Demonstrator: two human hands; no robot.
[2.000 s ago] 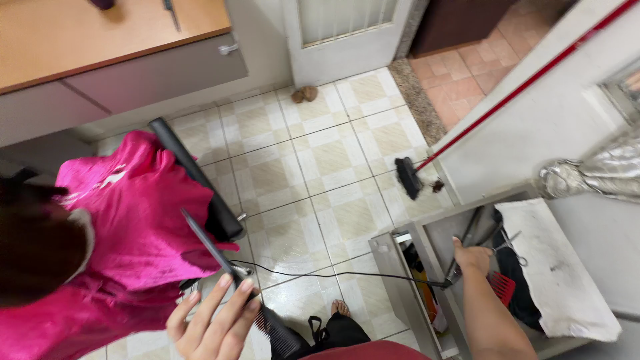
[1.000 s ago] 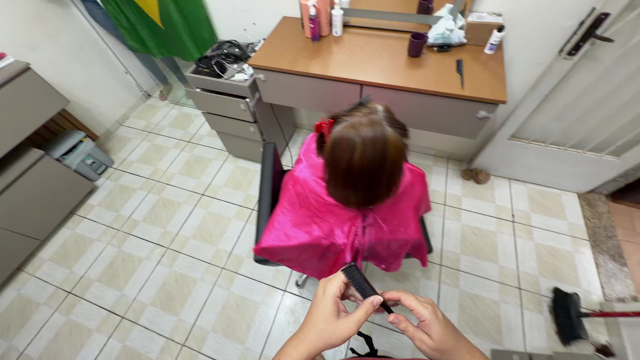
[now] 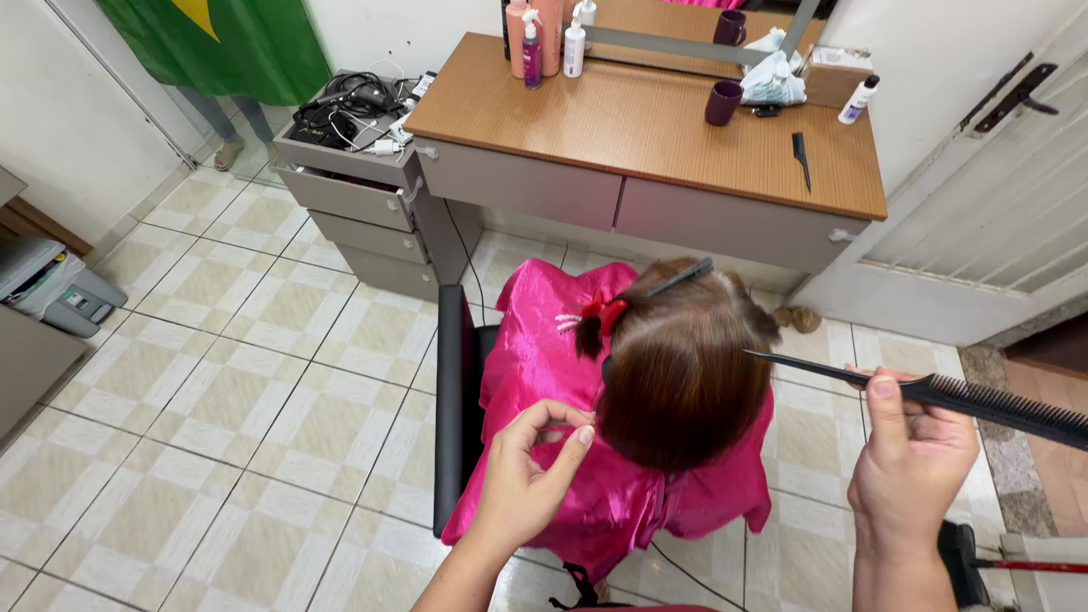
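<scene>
A person in a pink satin cape (image 3: 552, 510) sits in a black salon chair (image 3: 451, 408), seen from above and behind. Their brown hair (image 3: 680, 382) is parted; a red claw clip (image 3: 604, 313) gathers a tuft at the left, and a dark hair clip (image 3: 680, 277) lies near the top. My right hand (image 3: 914, 459) holds a black rat-tail comb (image 3: 1003, 406), its thin tail pointing left to the right side of the hair. Beside the hair's left edge is my left hand (image 3: 535, 463), thumb and index finger close together; whether they pinch a few hairs I cannot tell.
Beyond the person stands a wooden counter (image 3: 544, 115) with bottles, a purple mug (image 3: 723, 103) and another black comb (image 3: 801, 160). A drawer cabinet (image 3: 348, 200) holding tangled cables is left of it. A broom (image 3: 962, 561) is at lower right, a grey bin (image 3: 64, 285) at far left.
My hands, together on a black comb one second ago, are now apart, with the comb in my right hand. Two seconds ago my right hand was at the drawer unit. The view has swung to the seated person.
</scene>
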